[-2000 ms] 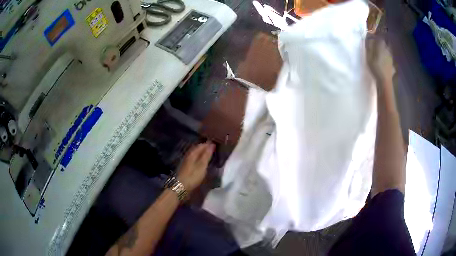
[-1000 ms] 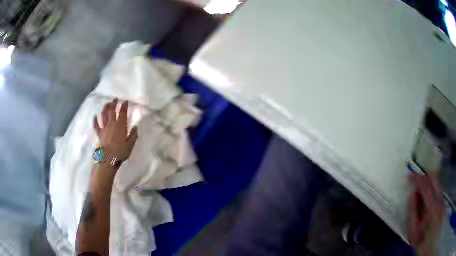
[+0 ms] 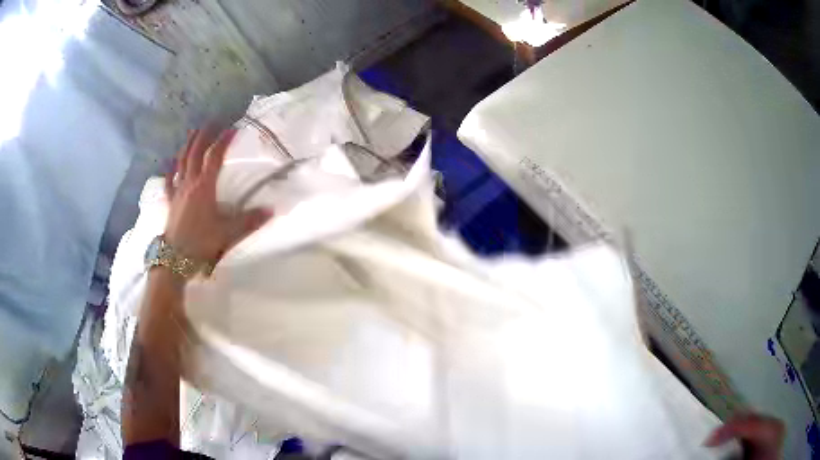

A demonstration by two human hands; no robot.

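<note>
A large white cloth panel (image 3: 530, 350), blurred by motion, stretches from the pile across the lower middle to the lower right. My right hand (image 3: 753, 433), small and low at the right, pinches its far corner near the table edge. My left hand (image 3: 202, 202) lies with fingers spread on the pile of white panels (image 3: 310, 117) at the left, beside the raised panel's near end. Dark stitched lines show on the pile. The panel covers the lower part of the pile.
The white machine table (image 3: 665, 135) fills the right, with measuring marks along its front edge. Blue support (image 3: 490, 211) shows between pile and table. Light blue cloth (image 3: 63, 207) hangs at far left. A bright lamp (image 3: 533, 29) shines at the top.
The view has swung from the machine to the left pile. My right hand has come to hold a panel, now drawn off the pile towards the right. My left hand stays on the pile.
</note>
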